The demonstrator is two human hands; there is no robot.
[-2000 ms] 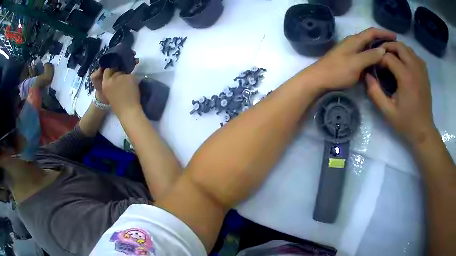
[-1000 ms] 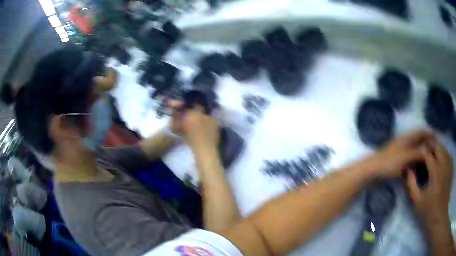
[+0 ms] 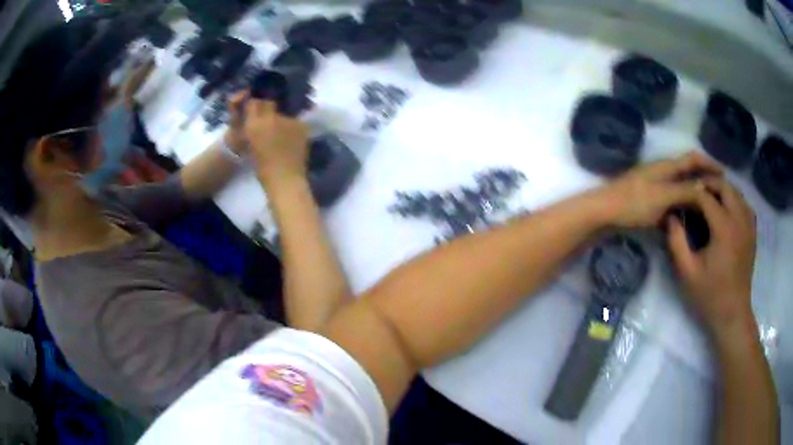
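Observation:
My left hand (image 3: 665,193) and my right hand (image 3: 720,248) meet at the right around a small dark part (image 3: 696,228), which looks like a cup-shaped housing. The fingers cover most of it and the picture is blurred. A grey fan unit (image 3: 581,369) lies on the white bench just left of my right forearm. Its round spoked head points away from me, towards my hands, with a small lit spot and a yellow-green label on the handle below. Cup-shaped housings (image 3: 607,135) stand beyond my left forearm.
Small dark brackets (image 3: 465,204) lie in a loose pile beyond my left forearm, with a smaller pile (image 3: 381,102) farther off. More housings (image 3: 443,56) stand along the pale far rail (image 3: 600,39). A seated person (image 3: 113,287) at the left holds a dark part.
The view has swung left and up, showing more of the neighbour and the far rail. Both my hands remain around the dark part. The fan unit still lies beside them.

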